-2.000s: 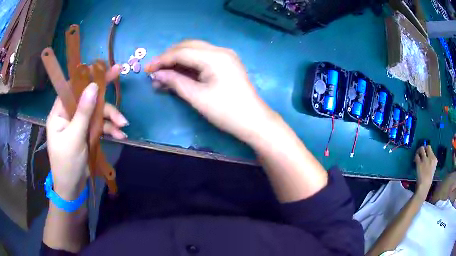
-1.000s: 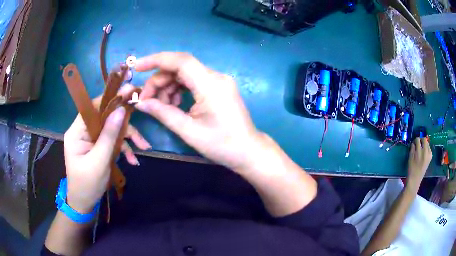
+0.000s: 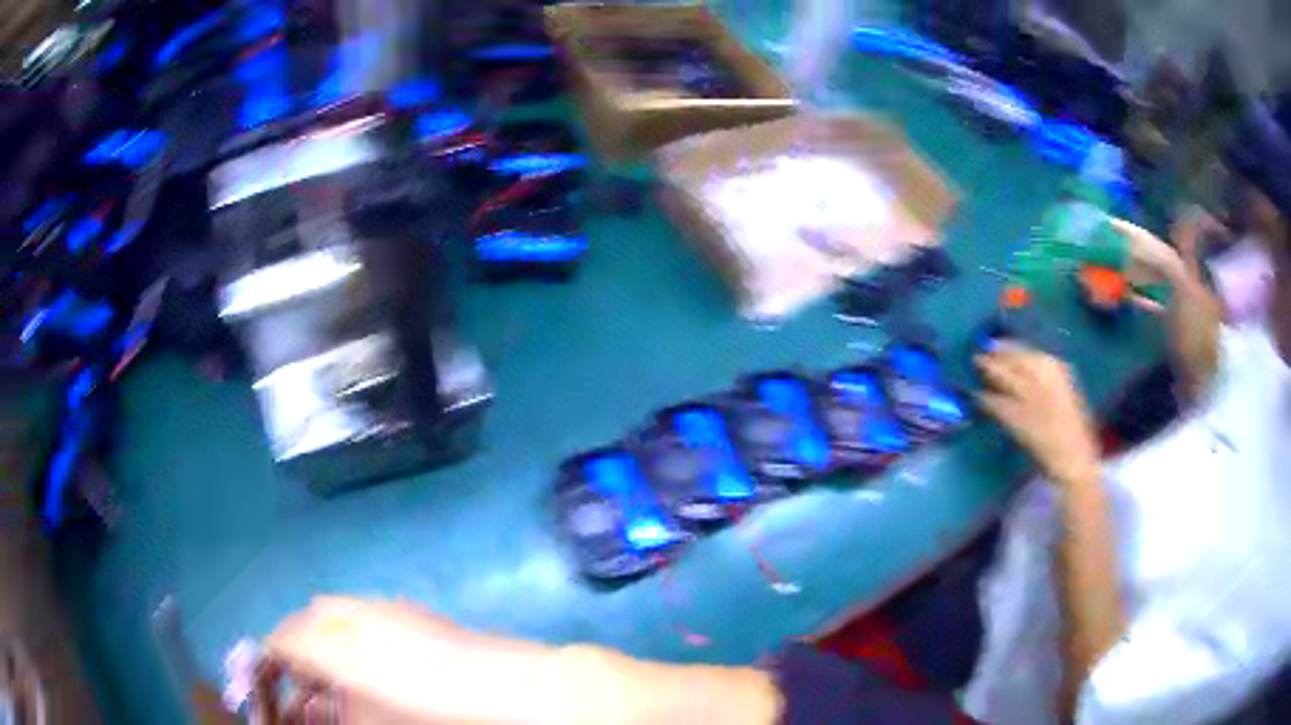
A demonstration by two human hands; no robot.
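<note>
The picture is badly blurred. My right hand point(image 3: 340, 652) is at the lower left, its forearm running along the bottom edge. Its fingers are bent and smeared, so I cannot tell whether they hold anything. A small pinkish spot point(image 3: 242, 660), perhaps a strap button, shows at the fingertips. A thin brownish piece, perhaps a strap point(image 3: 210, 703), shows at the bottom edge beside it. My left hand is not in view.
Several black housings point(image 3: 616, 520) with blue cells stand in a row. The screw feeder point(image 3: 333, 354) is left of centre. A carton point(image 3: 715, 215) with pale contents is behind. A white-shirted person point(image 3: 1203, 538) works at right, with a green glue gun point(image 3: 1076, 241).
The view has swung right and further up the bench. My left hand and its bundle of straps have left the picture. My right hand now shows low at the left, blurred.
</note>
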